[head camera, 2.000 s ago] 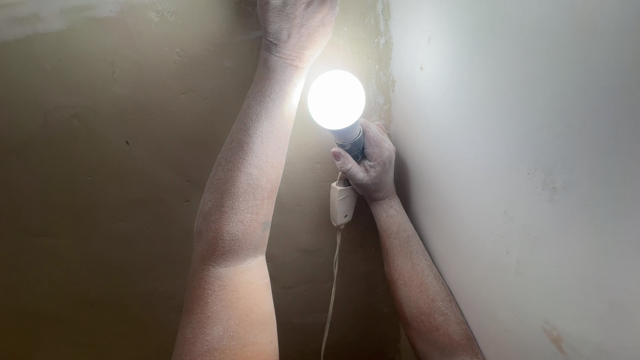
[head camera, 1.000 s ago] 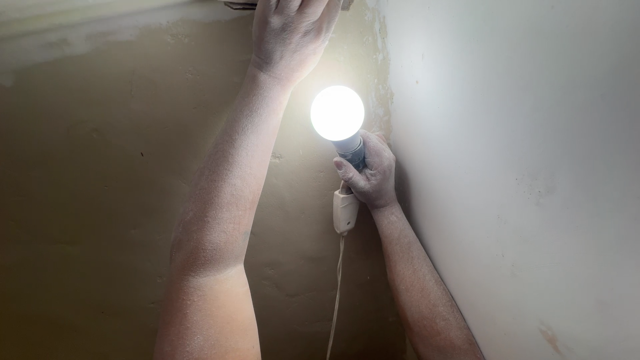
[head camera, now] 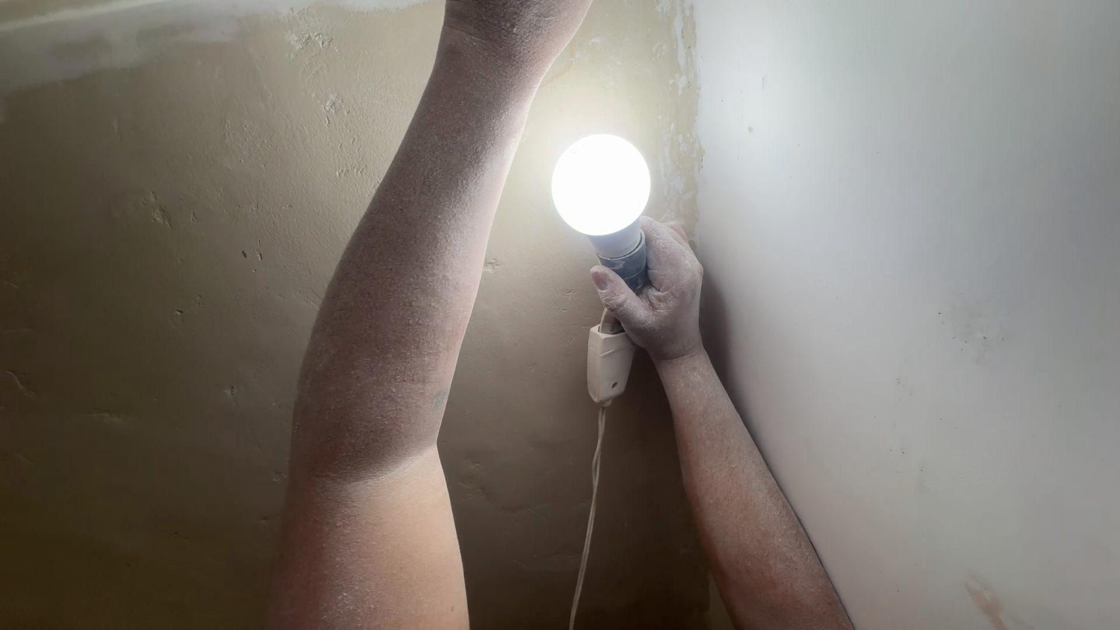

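A lit round light bulb (head camera: pixel 601 185) glows in its dark socket (head camera: pixel 625 262), which my right hand (head camera: pixel 667 293) grips, thumb across the front. Just below that hand hangs a white plastic inline piece (head camera: pixel 610 363), with a thin twisted white cord (head camera: pixel 591 507) running down from it. My left hand (head camera: pixel 516 16) is raised at the top edge, left of and above the bulb. Only its wrist and lower part show; the fingers, and whatever they hold, are out of frame. Pale dust coats both hands and forearms.
Behind the lamp is a rough beige plastered wall (head camera: pixel 175 306) with small pits and a whitish band (head camera: pixel 131 44) at upper left. A smoother pale wall (head camera: pixel 919 262) stands on the right, meeting it in a corner close to my right forearm.
One second ago my left fingers and a thin dark-edged thing showed at the top edge; now they are out of view. My right hand still holds the lit lamp.
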